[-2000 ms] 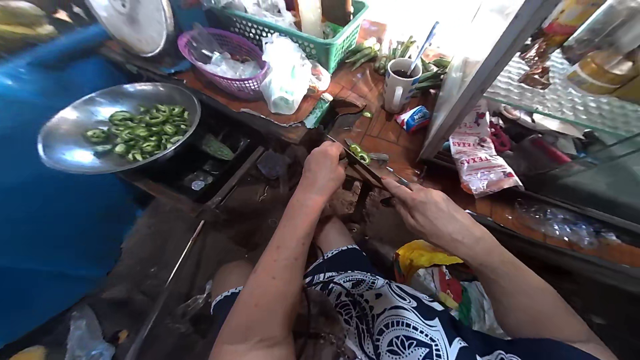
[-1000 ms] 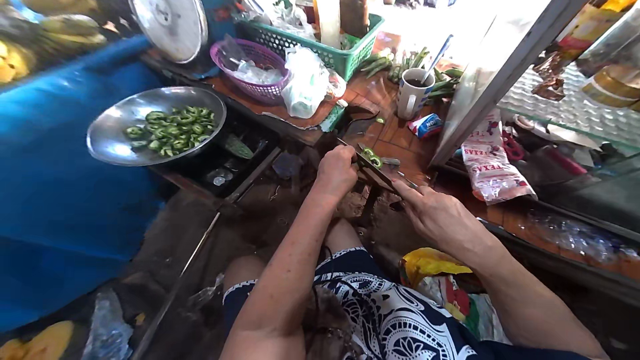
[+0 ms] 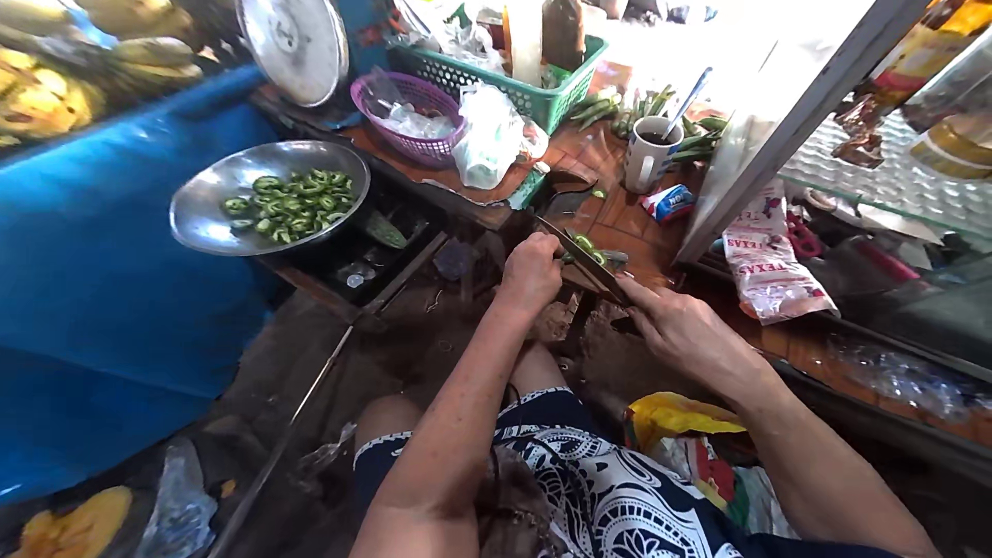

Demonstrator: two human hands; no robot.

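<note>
My right hand (image 3: pixel 682 329) grips a knife (image 3: pixel 581 260) whose dark blade points up and left across the edge of the tiled counter. My left hand (image 3: pixel 533 271) is curled beside the blade near its tip; what its fingers hold is hidden. Sliced green vegetable rings (image 3: pixel 587 248) lie just behind the blade on the counter. A wide metal bowl (image 3: pixel 194 205) to the left holds many green slices (image 3: pixel 298 205). A whole green vegetable (image 3: pixel 385 231) rests right of the bowl, on a dark surface.
Behind my hands stand a mug with a spoon (image 3: pixel 645 155), a blue and red packet (image 3: pixel 668 203), a purple basket (image 3: pixel 434 151) and a green basket (image 3: pixel 554 101). A glass case with a metal frame (image 3: pixel 798 124) borders the right side. Blue sheeting (image 3: pixel 116 310) hangs at left.
The view has shifted left, so the bowl and counter sit farther right. My hands stay at the knife and the slices, with no other plain change.
</note>
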